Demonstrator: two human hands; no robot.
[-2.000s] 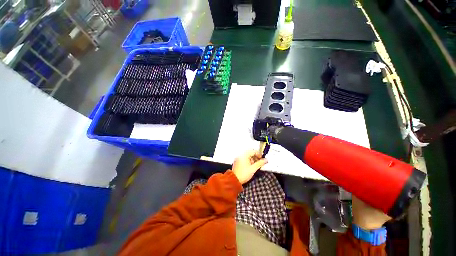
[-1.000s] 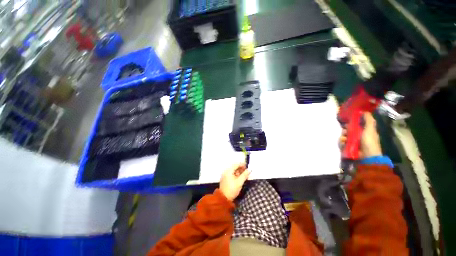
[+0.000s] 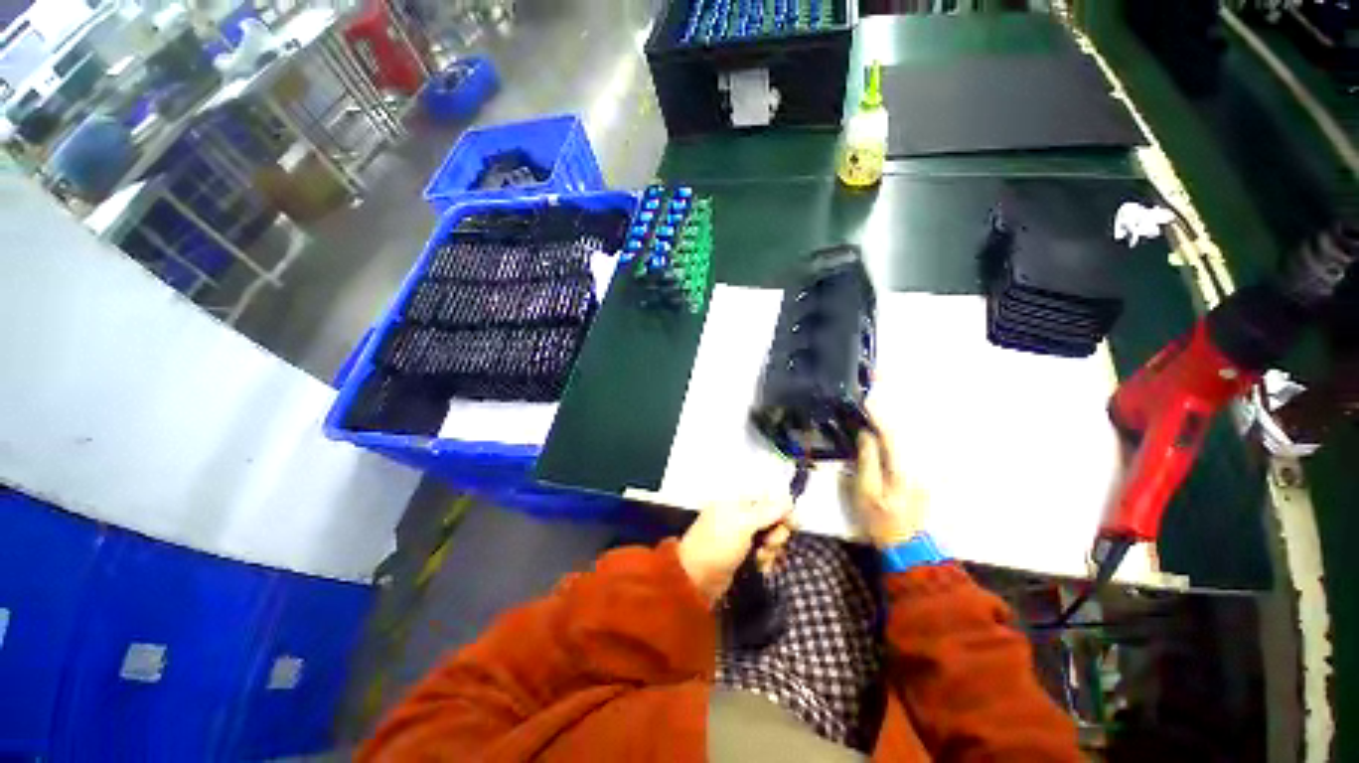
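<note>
The black socket housing (image 3: 820, 350) lies on the white work sheet (image 3: 954, 432), tilted onto its side, so its round outlets are seen only at a slant. Its open end faces me. My right hand (image 3: 884, 480) holds the right side of that open end. My left hand (image 3: 733, 540) is just below it, fingers closed on the black power cord (image 3: 800, 480) that comes out of the open end. Wire detail inside the end is too small to tell.
The red heat gun (image 3: 1170, 425) rests at the right bench edge, nozzle towards me. Black end covers (image 3: 1048, 294) are stacked behind the sheet's right side. Green circuit boards (image 3: 678, 254), a squeeze bottle (image 3: 863, 142), a black bin (image 3: 693, 87) and a blue crate (image 3: 358, 391) stand around.
My right hand has let go of the heat gun, now lying at the right edge, and has come to the housing. The housing has been tipped onto its side. My left hand stays on the cord.
</note>
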